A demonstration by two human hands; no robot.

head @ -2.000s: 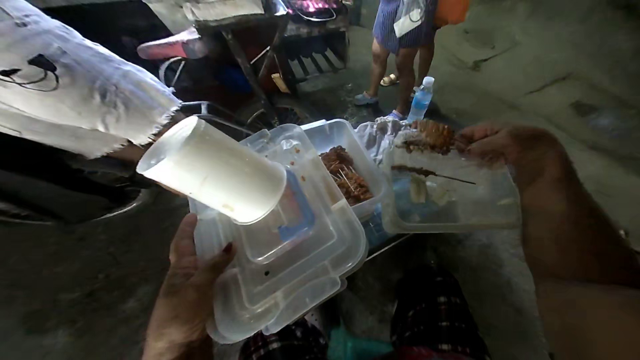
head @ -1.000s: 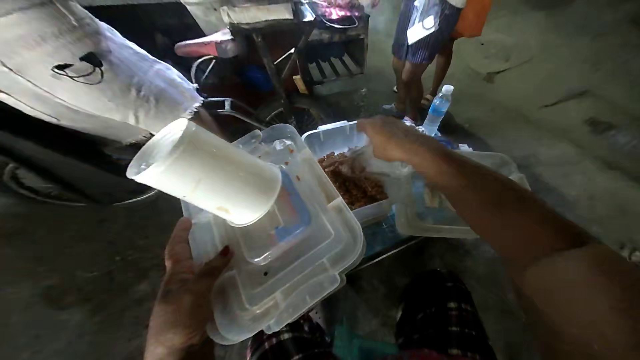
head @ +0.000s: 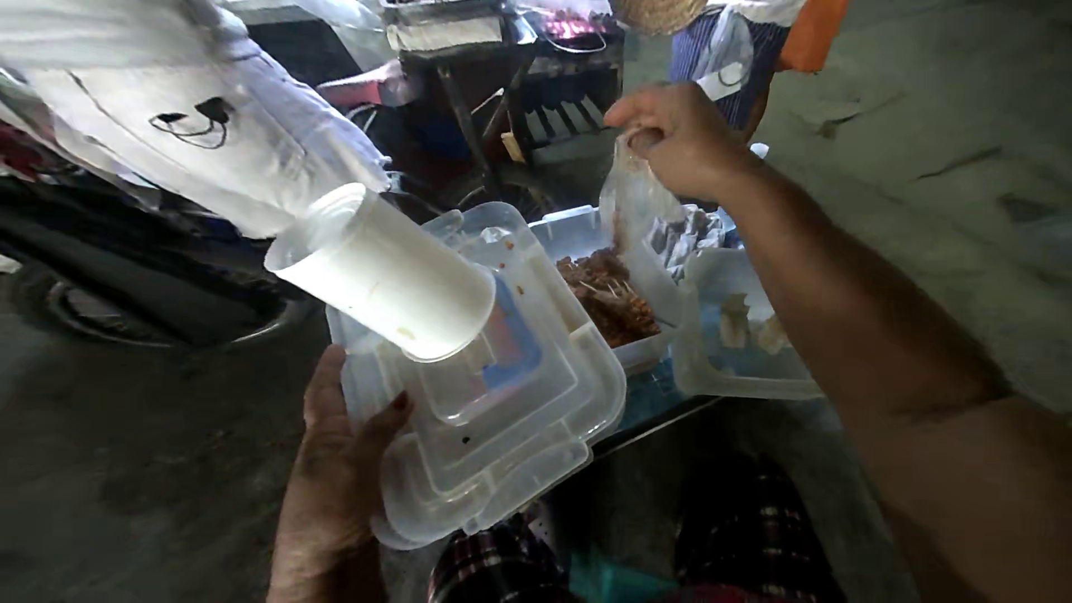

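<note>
My left hand (head: 343, 444) grips the left edge of translucent plastic container lids (head: 519, 419), with its thumb on top. A white plastic tub (head: 394, 276) lies tilted on those lids. My right hand (head: 678, 138) is raised and pinches a clear plastic bag (head: 632, 188) by its top. The bag hangs over a plastic container (head: 645, 347) that holds skewered, reddish-brown meat (head: 607, 297). To the right, partly behind my right forearm, sits a shallow translucent tray or lid (head: 695, 368) with pale pieces on it.
A crumpled cloth (head: 687, 239) lies behind the meat container. Farther back stand a grill with glowing coals (head: 574, 29) and a metal-legged table (head: 461, 50). A person in a striped garment (head: 720, 59) stands near the grill. A wheel (head: 84, 310) and white fabric (head: 209, 126) are at left.
My right hand has moved from the tray at right, over the meat container, and up with the plastic bag. The skewer seen on the tray earlier no longer shows there. My left hand keeps hold of the lids.
</note>
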